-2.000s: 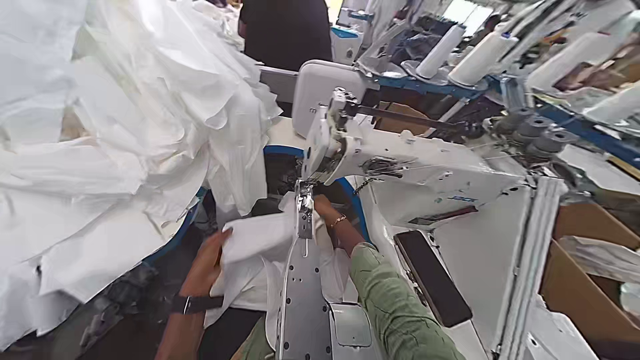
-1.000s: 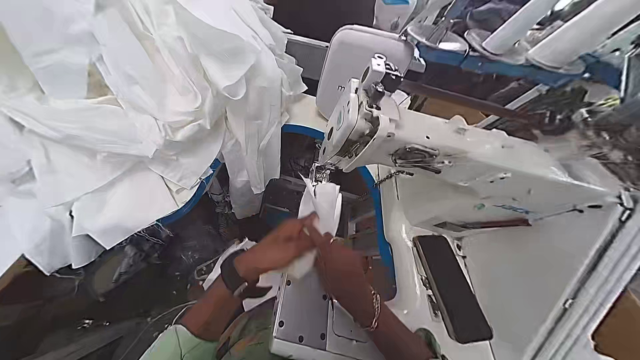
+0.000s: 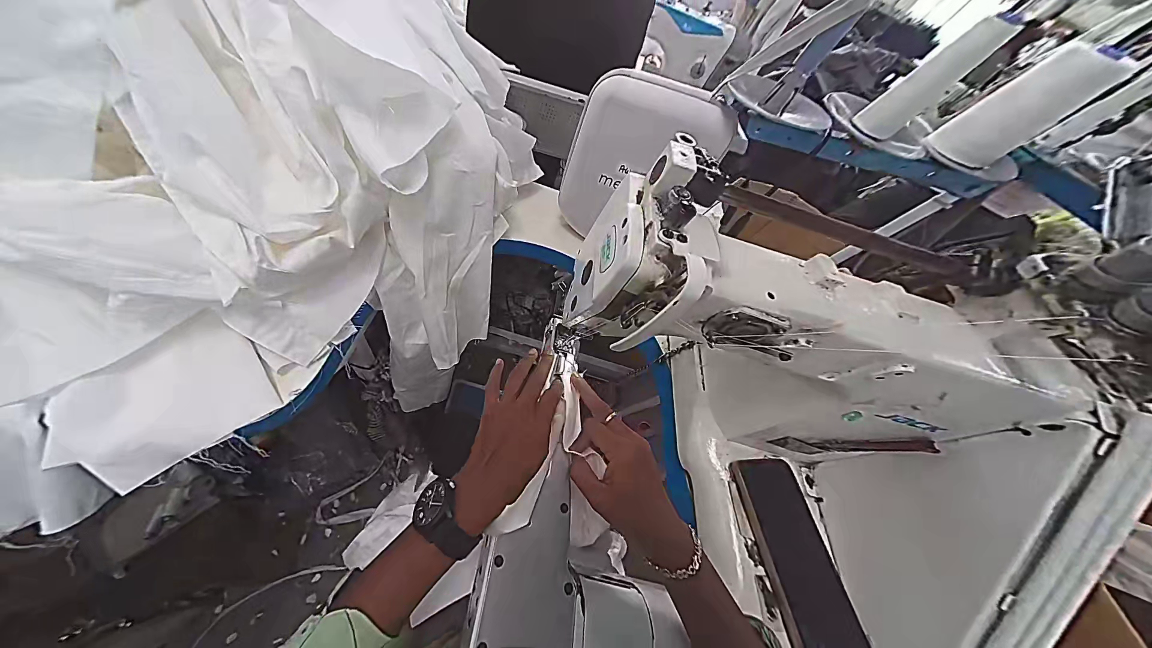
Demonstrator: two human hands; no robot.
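Observation:
White fabric (image 3: 531,504) runs over the narrow arm bed (image 3: 526,576) of a sewing machine (image 3: 810,333), its front end at the presser foot (image 3: 564,340). My left hand (image 3: 511,432), with a black watch at the wrist, lies on the fabric with its fingers spread just left of the foot. On the other side my right hand (image 3: 625,472), wearing a ring and a bracelet, grips the fabric edge between thumb and fingers close below the foot. Part of the fabric is hidden under both hands and hangs down left of the bed.
A big heap of white fabric pieces (image 3: 297,207) covers the left side. A dark phone-like slab (image 3: 796,553) lies on the machine table at right. Thread cones (image 3: 1026,103) stand on a blue rack behind. A blue-rimmed opening (image 3: 666,423) surrounds the bed. Someone in dark clothing is at the top.
Two seconds ago my hands were apart with the fabric spread between them; one second ago they were together, lower on the bed. Now both are up at the presser foot with the fabric.

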